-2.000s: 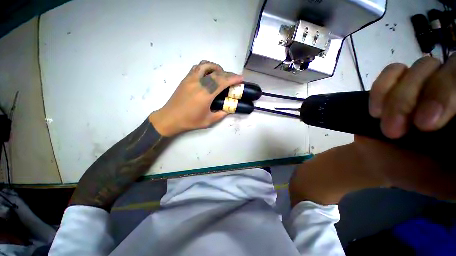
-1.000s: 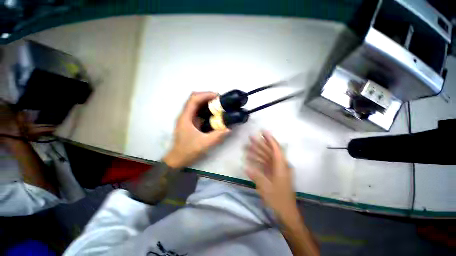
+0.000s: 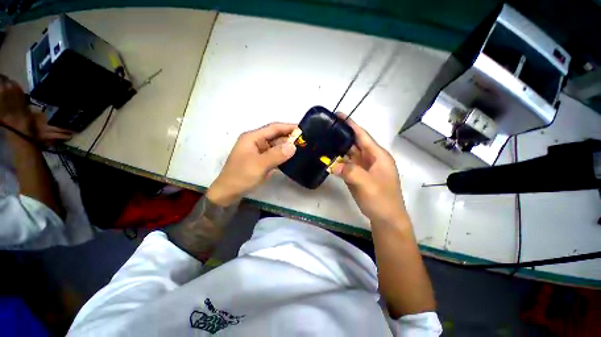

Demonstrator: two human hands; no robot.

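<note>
Two black plastic housings lie side by side between my hands, broad faces up, above the bench. A cream-yellow strip shows at each outer side under my fingertips. Two thin black cables run from them up and to the right, blurred at their far ends. My left hand grips the left side of the housings. My right hand grips the right side. The electric screwdriver lies to the right, its thin bit pointing left, in no hand.
A silver screw feeder stands on the white bench at right. A darker feeder stands at left, beside a neighbouring worker's hands. A green conveyor edge runs behind. A black cord crosses the bench at lower right.
My right hand let go of the screwdriver, then came to the housings and took hold of them. The housings have turned, broad faces up, with their cables now pointing more upward.
</note>
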